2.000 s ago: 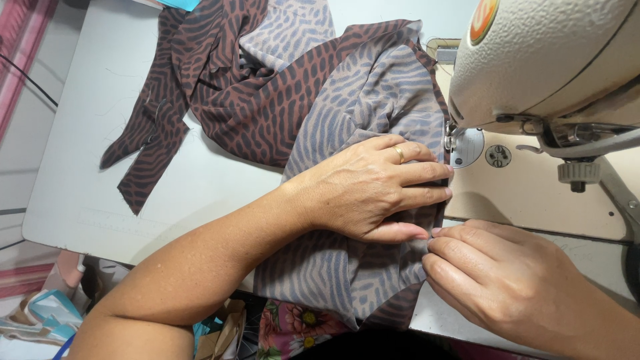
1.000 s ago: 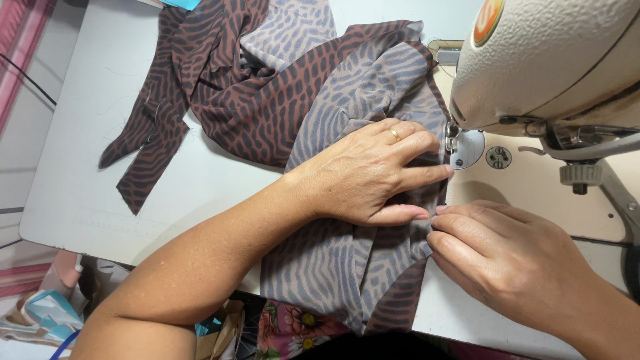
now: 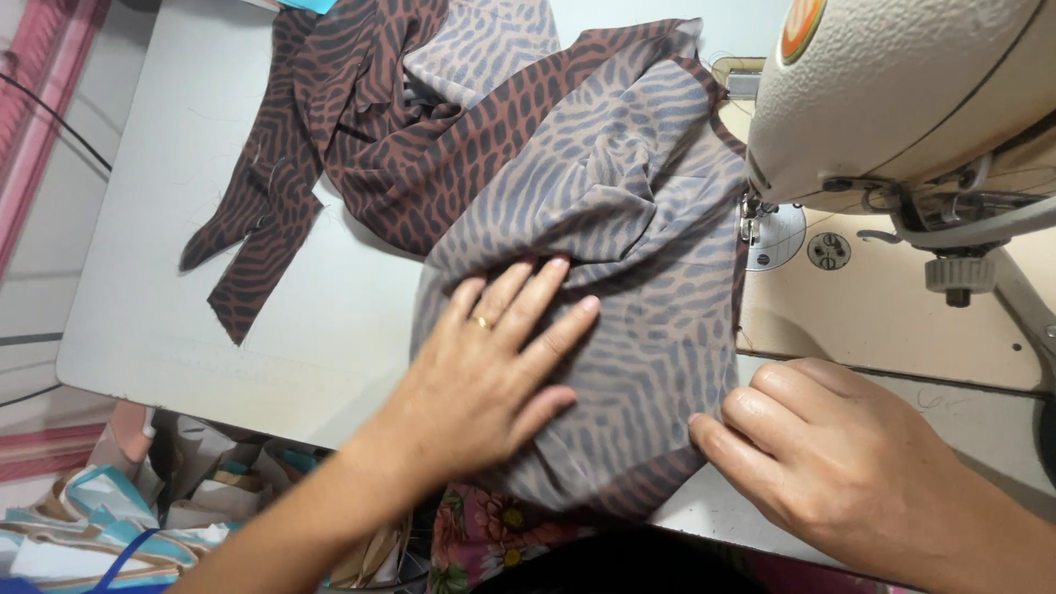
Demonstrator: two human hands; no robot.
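Note:
A patterned fabric piece (image 3: pixel 660 355), its paler grey-blue side up, lies at the sewing machine (image 3: pixel 891 99) with its right edge by the presser foot (image 3: pixel 749 219). My left hand (image 3: pixel 487 371), a ring on one finger, rests flat on this fabric with the fingers spread. At the fabric's lower right edge, my right hand (image 3: pixel 817 454) pinches the cloth between thumb and curled fingers. The darker brown, black-marked side of the fabric (image 3: pixel 462 173) is bunched at the upper left, with strip-like ends (image 3: pixel 264 272) hanging out from it.
The white table (image 3: pixel 165 272) extends to the left. The round needle plate (image 3: pixel 780 239) and the beige machine bed (image 3: pixel 891 322) are on the right. Fabric scraps (image 3: pixel 107 528) fill the space below the table at the lower left. Floral cloth (image 3: pixel 495 536) shows at the bottom.
My left hand has moved left, away from the edge by the presser foot, and its fingers have spread on the fabric. The cloth below the foot now lies flatter and wider.

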